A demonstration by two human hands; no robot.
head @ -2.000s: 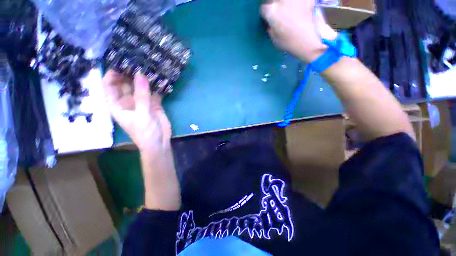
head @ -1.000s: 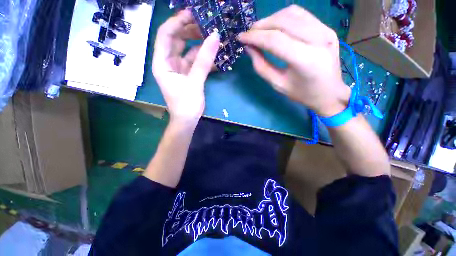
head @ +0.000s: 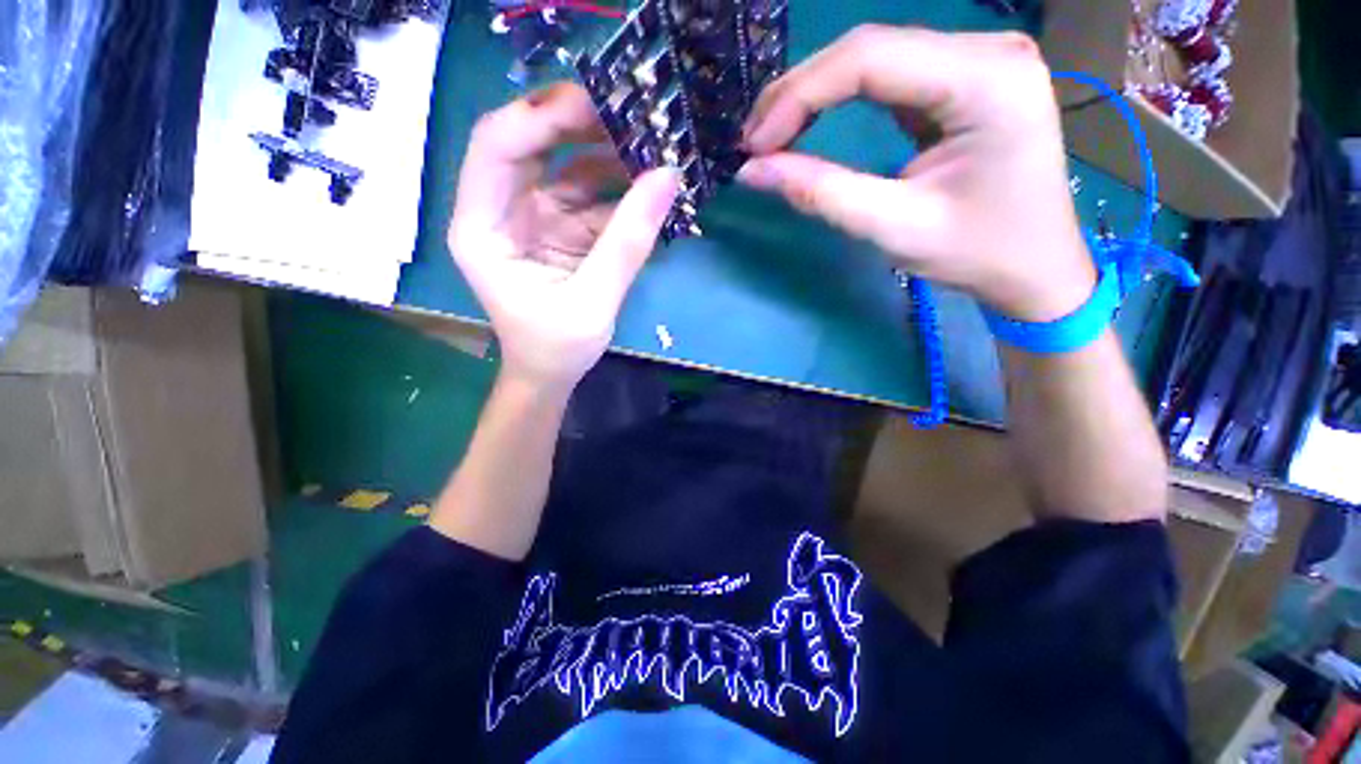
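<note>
A black PCB panel (head: 679,75) with rows of white and silver marks is held tilted above the green mat, its top cut off by the picture's edge. My left hand (head: 560,239) grips its lower left part, thumb on its face. My right hand (head: 940,164) is at its lower right edge, thumb and forefinger pinched at a small dark piece; whether this is a separate part or the panel's corner I cannot tell. A blue wrist strap (head: 1067,317) is on my right wrist. Red and white wires (head: 549,12) show behind the panel at the top.
An open cardboard parts box (head: 1097,112) with red and white bundles stands at upper right. Long black strips (head: 1246,343) lie right of it. Black assemblies (head: 317,90) lie on a white board (head: 239,187) at left. Clear plastic (head: 52,135) is at far left. Cartons (head: 179,433) stand below the bench edge.
Since two seconds ago, my right hand has come from the box to the panel. In the last second the panel has tilted and turned, and red and white wires have come into view behind it.
</note>
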